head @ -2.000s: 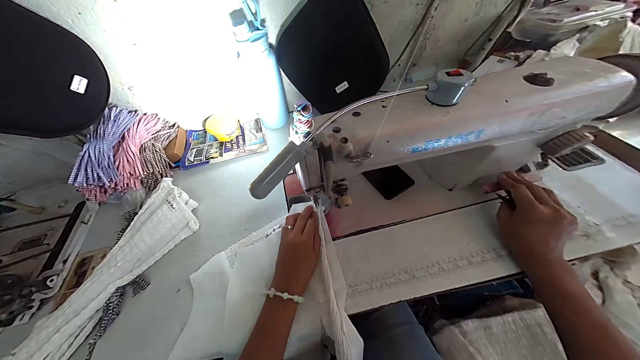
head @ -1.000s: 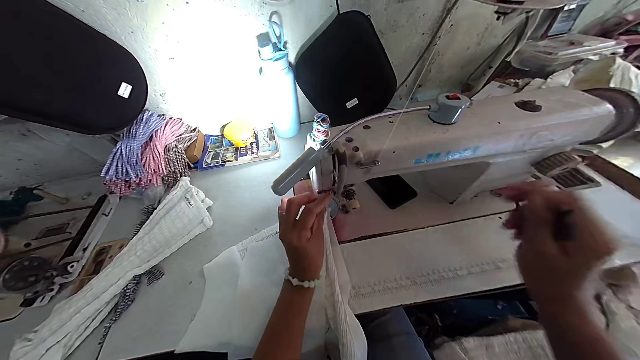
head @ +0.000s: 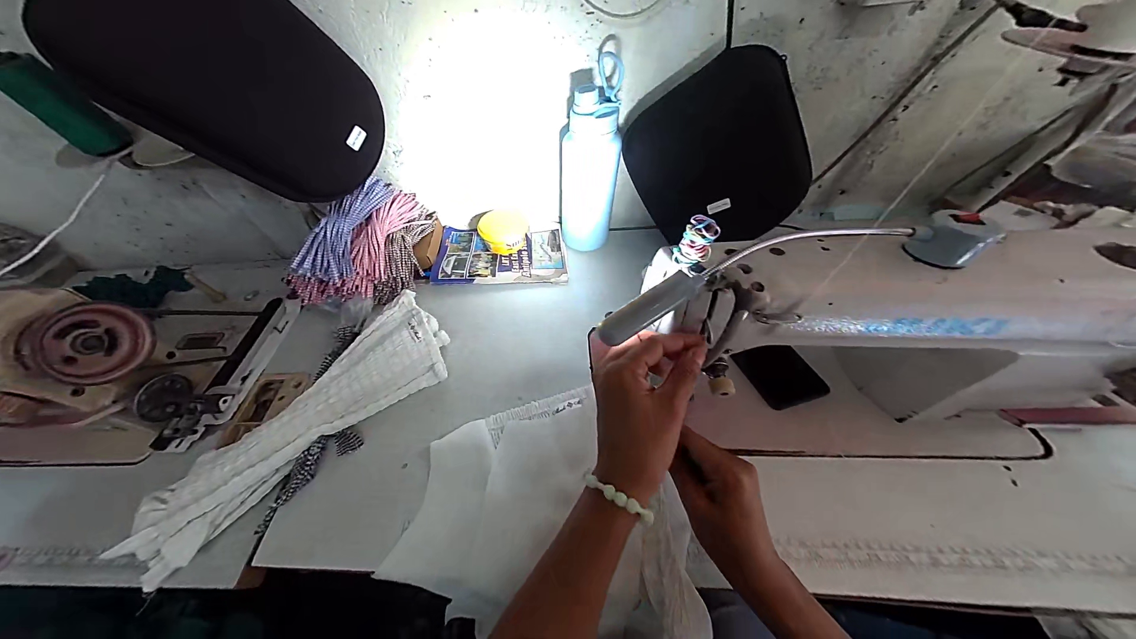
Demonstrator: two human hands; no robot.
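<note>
My left hand [head: 643,399], with a beaded bracelet at its wrist, is raised at the needle end of the sewing machine [head: 887,302]; its thumb and forefinger are pinched together near the needle bar. Whether thread is between them is too small to tell. Just below and to the right, my right hand [head: 719,493] is partly behind the left one, its fingertips hidden, close to the white fabric [head: 532,479]. That fabric lies on the table and runs down over its front edge. A grey lamp head [head: 650,308] on a bent metal arm hangs over the left hand.
A black phone [head: 781,376] lies under the machine arm. Behind stand a blue bottle [head: 590,177] and a black case [head: 719,142]. Bundled cords [head: 355,240], a yellow round container [head: 503,232] and folded white cloth [head: 311,417] lie left, beside another machine [head: 89,355].
My right hand has come from the right side of the machine to just beside my left hand. The left hand, which lay on the fabric two seconds ago, is now up at the needle area. The view has shifted left.
</note>
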